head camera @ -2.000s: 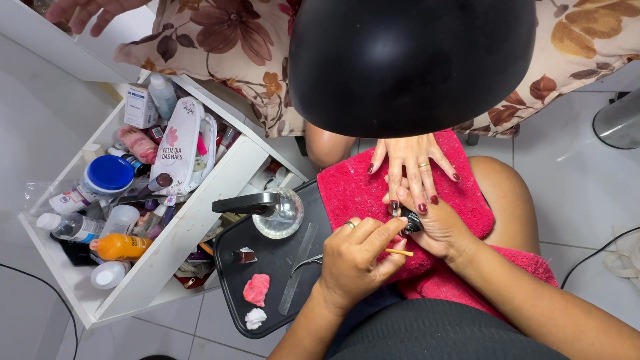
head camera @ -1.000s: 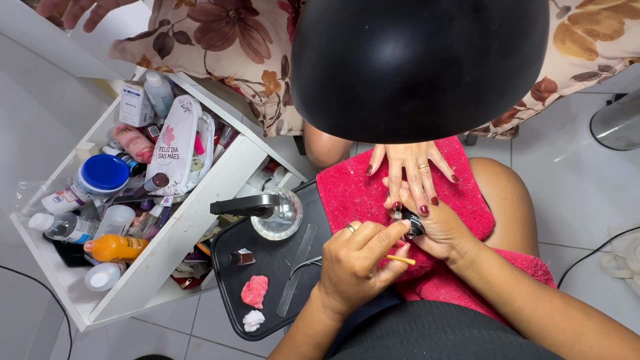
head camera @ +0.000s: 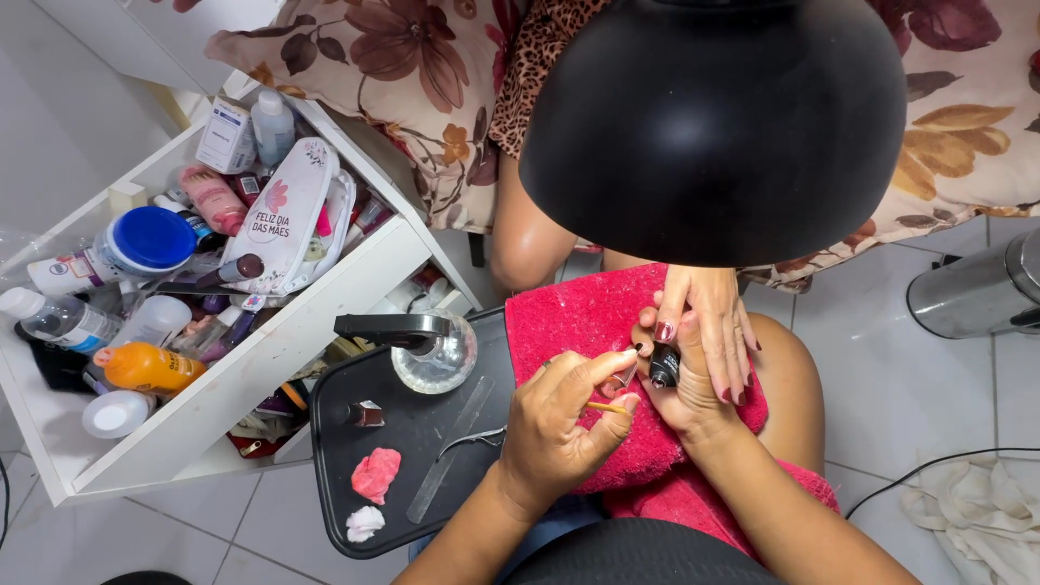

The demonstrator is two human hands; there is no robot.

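My left hand point(head camera: 561, 431) holds a thin wooden stick point(head camera: 608, 408) between its fingers. A small clear and reddish object point(head camera: 619, 380) lies by the same fingers, partly hidden; I cannot tell what it is. In my right hand point(head camera: 695, 394) is a small black nail polish container point(head camera: 665, 366), and that hand also supports another person's hand point(head camera: 707, 313) from below. The person's nails are dark red. Both my hands are over a red towel point(head camera: 589, 305), with my left fingertips close beside the container.
A black tray point(head camera: 329, 479) at left holds a pump bottle point(head camera: 435, 357), a small dark bottle point(head camera: 367, 413), a clear nail file point(head camera: 451, 447), a metal tool point(head camera: 475, 439) and cotton. A crowded drawer point(head camera: 268, 370) stands farther left. A black lamp shade point(head camera: 715, 138) overhangs the towel.
The other person's hand has turned, its fingers closer together and farther right than before. My left hand has moved slightly left, and the stick's angle has changed.
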